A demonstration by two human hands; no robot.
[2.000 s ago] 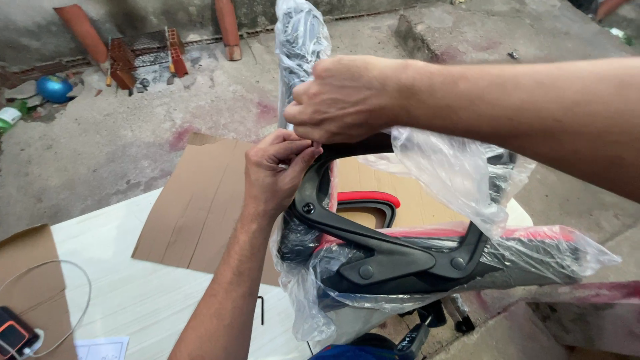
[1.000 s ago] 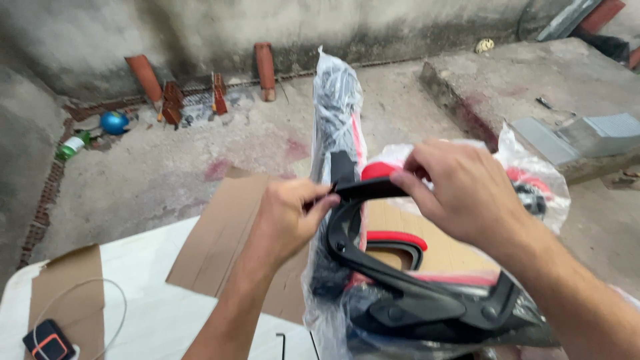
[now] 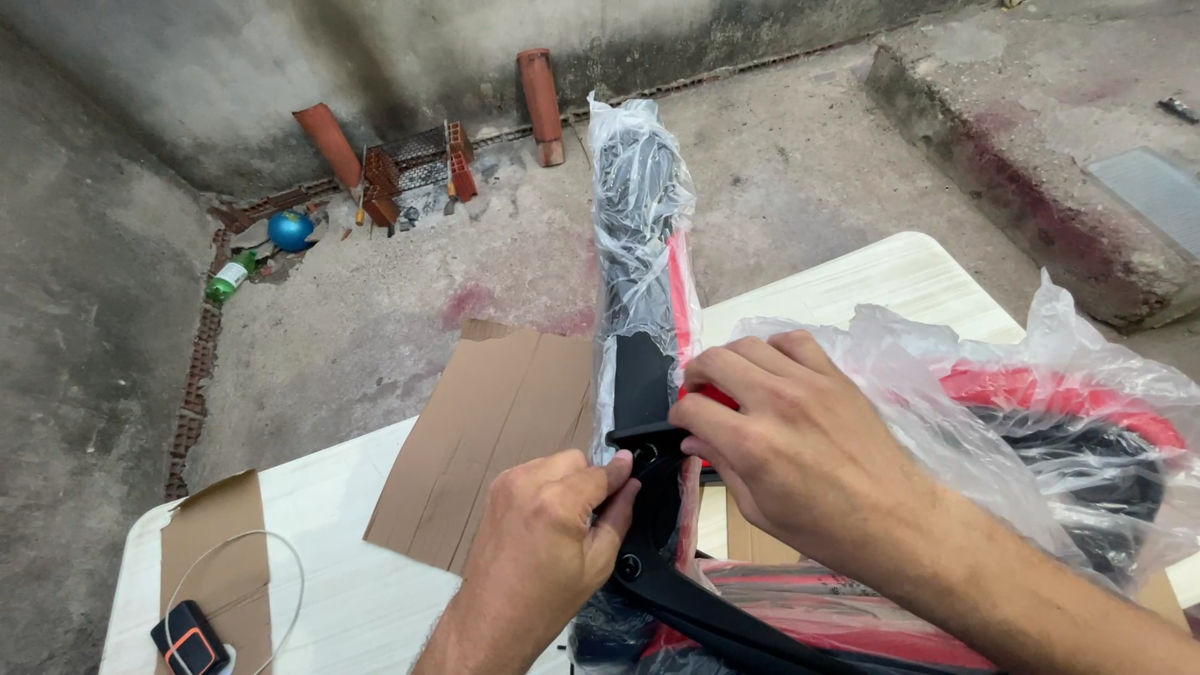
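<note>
A black plastic armrest frame [image 3: 689, 600] lies against a plastic-wrapped chair back [image 3: 642, 206] with red edging. My right hand [image 3: 787, 441] grips the frame's flat black top end. My left hand [image 3: 562, 525] pinches at a hole just below that end, thumb and forefinger close together; whatever small part they may hold is hidden. A second wrapped part, the black and red padded seat [image 3: 1059, 403], sits at the right behind my right forearm.
The white table [image 3: 337, 469] carries cardboard sheets [image 3: 487, 441] and a black and orange device [image 3: 190, 637] with a white cable. Beyond are clay tiles [image 3: 539, 103], hollow bricks [image 3: 459, 164], a blue ball [image 3: 290, 230], a green bottle [image 3: 231, 276] and a concrete step [image 3: 1012, 159].
The armrest frame has turned against the wrapped back, and its top end now points differently. Both hands stay at that end. The view has shifted.
</note>
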